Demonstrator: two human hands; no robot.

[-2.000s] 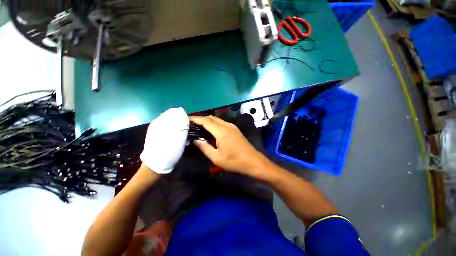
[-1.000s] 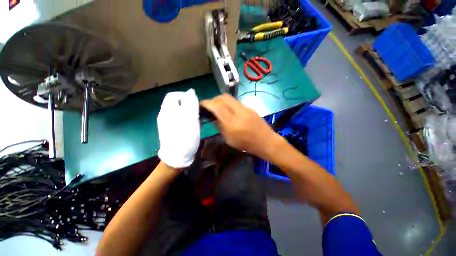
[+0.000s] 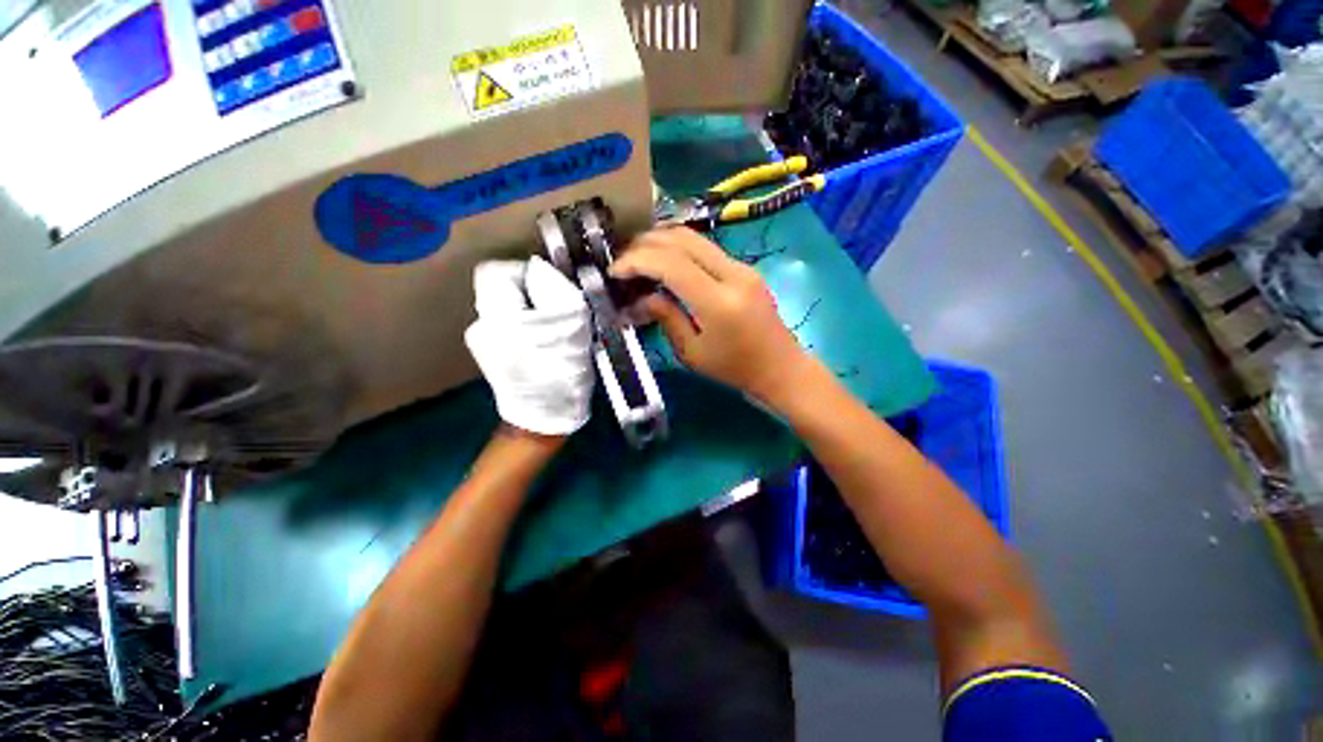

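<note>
My left hand (image 3: 533, 348), in a white glove, is at the left side of the silvery twist-tie head (image 3: 621, 341), its fingers bent against the metal. My bare right hand (image 3: 711, 305) is at the right side of the head, fingers curled round a dark coiled cable bundle (image 3: 634, 294) that shows only in part. The bundle lies at the slot of the head, between my hands. The fingertips of my left hand are partly hidden, so I cannot tell if they touch the bundle.
The beige machine (image 3: 421, 87) stands behind the hands. The grey winding disc (image 3: 174, 413) with two silvery rods is at left, above the black cable heap (image 3: 58, 660). Yellow-handled cutters (image 3: 762, 192) lie right of the head. Blue bins (image 3: 979, 435) with dark parts stand below and behind the bench.
Both hands have moved from below the bench edge up to the twist-tie head, with the dark bundle. The view has shifted up, showing the machine's panel. The red scissors are no longer clearly visible.
</note>
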